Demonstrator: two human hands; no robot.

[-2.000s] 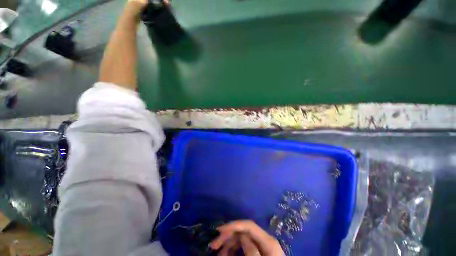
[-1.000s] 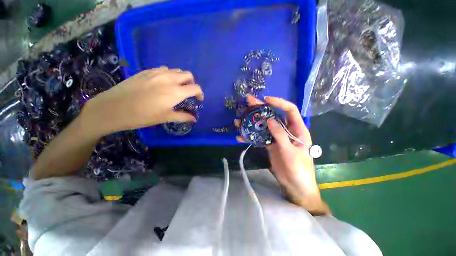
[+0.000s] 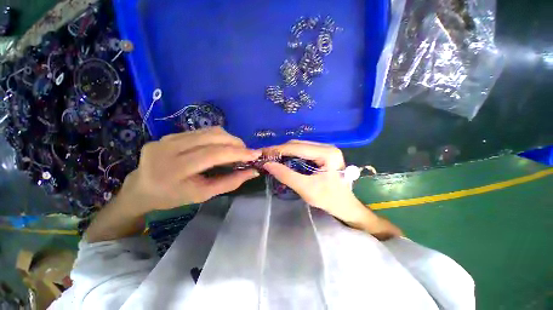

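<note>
My left hand (image 3: 194, 166) and my right hand (image 3: 318, 181) meet at the fingertips just in front of the blue tray (image 3: 379, 115). My right hand grips a dark round housing (image 3: 297, 164), seen nearly edge-on and mostly hidden by the fingers. White leads run from it past my right hand to a pale disc end (image 3: 351, 174). Small coil springs (image 3: 268, 156) show between the fingertips; my left fingers pinch at them, partly hidden. Another housing (image 3: 200, 118) lies in the tray's near left corner, its white lead crossing the rim. Loose springs (image 3: 309, 63) lie in clusters in the tray.
A large heap of dark wired housings (image 3: 54, 127) lies left of the tray, with a clear round ring (image 3: 97, 83) on it. A clear plastic bag (image 3: 433, 60) lies right of the tray. Cardboard (image 3: 48, 266) is at lower left, and a yellow floor line (image 3: 449, 197) at right.
My left hand has left the housing in the tray and come to my right hand. My right hand has moved nearer my body and tilted its housing. The view has shifted, so the tray sits higher.
</note>
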